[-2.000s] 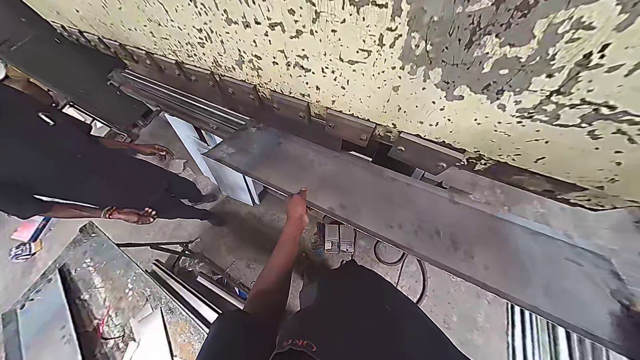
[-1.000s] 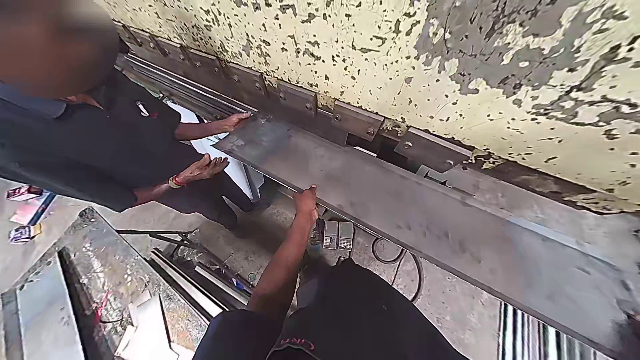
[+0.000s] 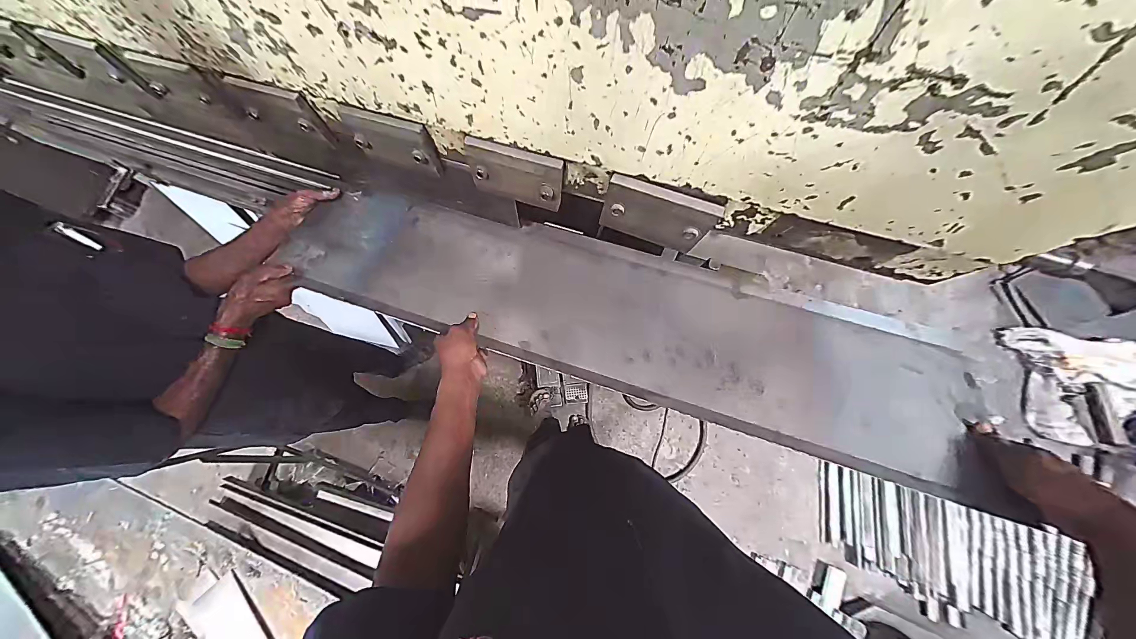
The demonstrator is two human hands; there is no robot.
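A long flat metal sheet (image 3: 639,311) lies slantwise across the view, its far edge against a row of bolted steel clamp blocks (image 3: 515,173) on a machine with flaking paint. My left hand (image 3: 461,351) grips the near edge left of the middle, thumb on top. At the right end my right hand (image 3: 1007,453) has hold of the sheet, its fingers partly hidden underneath. Both hands of a co-worker are on the sheet's left end, one at the far corner and one at the near corner.
The co-worker (image 3: 98,355) stands at the left in dark clothes. Metal strips (image 3: 958,541) are stacked at the lower right, and dark bars (image 3: 293,524) lie at the lower left. Below the sheet are a foot pedal (image 3: 564,390) and a cable (image 3: 697,448) on the floor.
Two seconds ago the co-worker's hands were off the sheet; now both are on its left end. My left hand keeps its hold on the near edge. The view has shifted.
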